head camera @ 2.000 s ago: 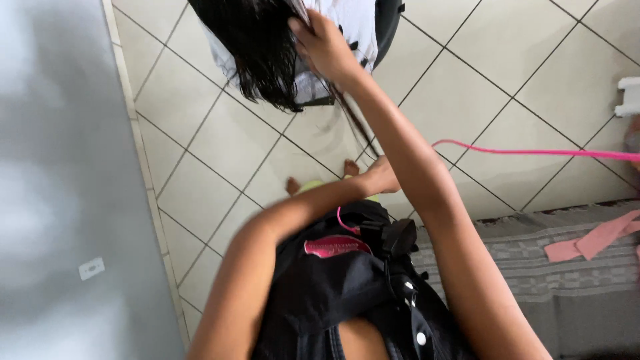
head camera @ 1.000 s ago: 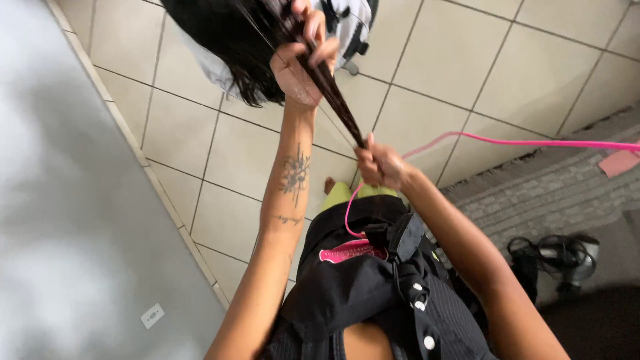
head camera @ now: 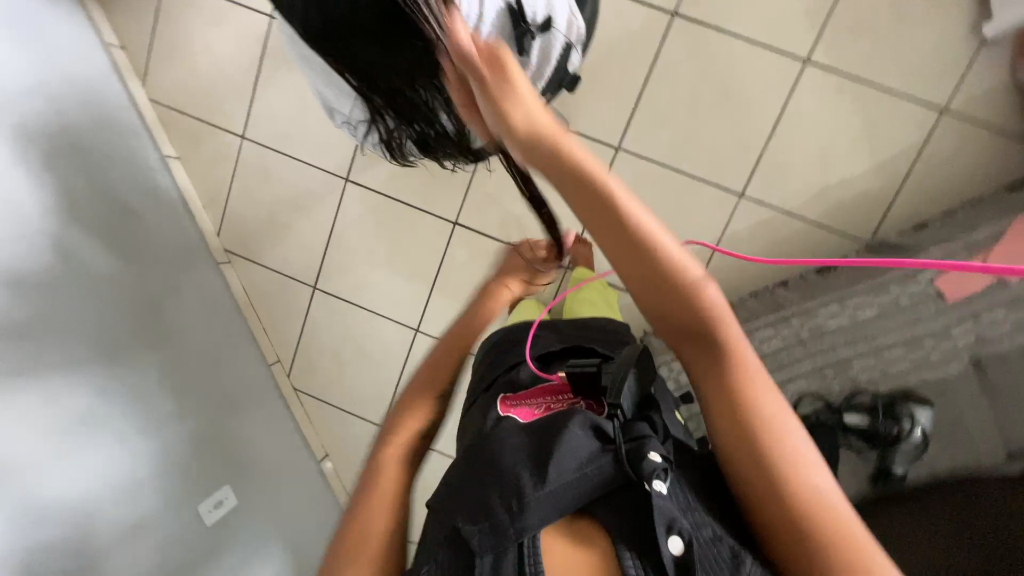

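A person's long dark, wet-looking hair (head camera: 352,56) hangs over a white and grey garment or cape at the top of the view. One lock of it (head camera: 530,192) is drawn out toward my body. My left hand (head camera: 532,268) grips that lock near its lower end, in front of my apron. Up by the head, my right hand (head camera: 496,88) lies along the lock, blurred, its fingers extended and partly hidden; whether they close on the hair is unclear. My black apron (head camera: 552,464) bears a pink patch with writing.
A pink cord (head camera: 840,262) runs from my apron to the right edge. Grey wall (head camera: 144,320) with a wall plate (head camera: 218,505) stands at left. At lower right, a black corded appliance (head camera: 888,424) lies on grey fabric (head camera: 800,320) near a pink cloth (head camera: 976,264). Tiled floor (head camera: 384,264) spreads below.
A second ago my left hand was up by the head and my right hand held the lock's lower end; now the right is at the head and the left holds the lower end.
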